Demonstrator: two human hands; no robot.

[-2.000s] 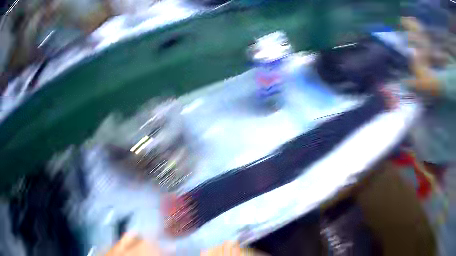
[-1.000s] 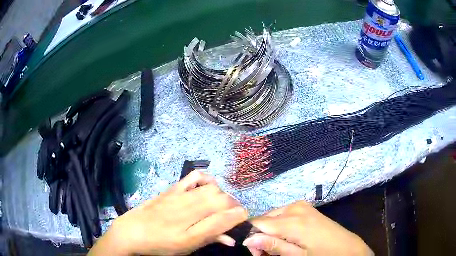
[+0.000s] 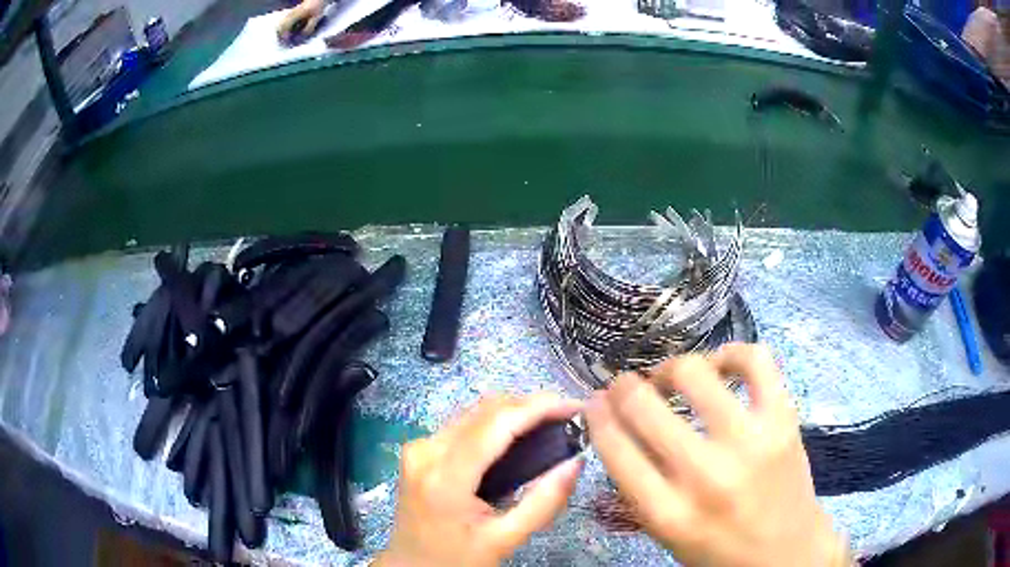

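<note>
My left hand (image 3: 476,482) is closed around a black padded sleeve (image 3: 526,460), low at the centre. My right hand (image 3: 703,454) has its fingers pinched at the sleeve's right end, where a small shiny spot shows; what the fingers hold there is hidden. A nested stack of steel strips (image 3: 642,305) lies just beyond my right hand and is partly covered by it. A pile of black sleeves (image 3: 255,366) lies to the left, and a single sleeve (image 3: 446,294) lies between the pile and the stack.
A black wire bundle (image 3: 908,443) lies at the right, its reddish ends mostly behind my right hand. A spray can (image 3: 930,266) and a blue stick (image 3: 964,330) stand and lie beyond it. A green belt (image 3: 443,144) runs across, carrying a dark piece (image 3: 795,103). Another person's hand (image 3: 299,20) shows beyond.
The view has shifted, showing more of the belt and pile. Both hands have come up from the bottom edge towards the steel strips, and the sleeve in my left hand now shows clearly.
</note>
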